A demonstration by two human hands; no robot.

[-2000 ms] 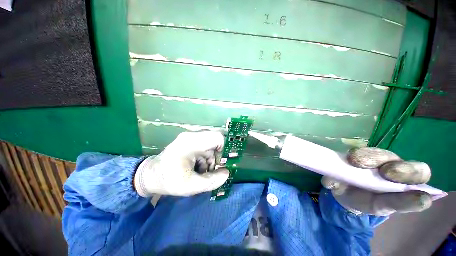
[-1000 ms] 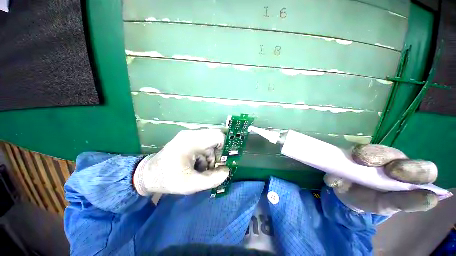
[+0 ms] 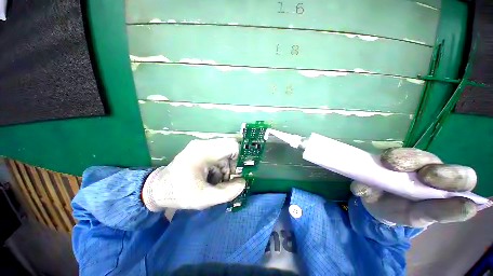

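My left hand [image 3: 197,175], in a white glove, grips a narrow green circuit board [image 3: 252,151] by its left edge, below its middle. The board stands nearly lengthwise away from me, with small white and dark parts on it. My right hand [image 3: 419,188], in a white glove with greyed fingertips, is closed around a white glue tube [image 3: 346,161] with a flattened tail. The tube's tapered white nozzle [image 3: 285,137] points left, its tip at the upper right edge of the board. Whether tip and board touch is hard to tell.
A pale green grooved plate [image 3: 216,43] with numbers and white residue lies beneath and beyond the board. Thin crossed green strips [image 3: 432,102] lie right of the plate. Black mats lie at the left [image 3: 46,64] and right [image 3: 478,81]. A slatted wooden surface [image 3: 40,194] shows lower left.
The nozzle tip has moved slightly up and left along with the board's upper end. The plate sits slightly higher and further left in view. Both hands keep their grips.
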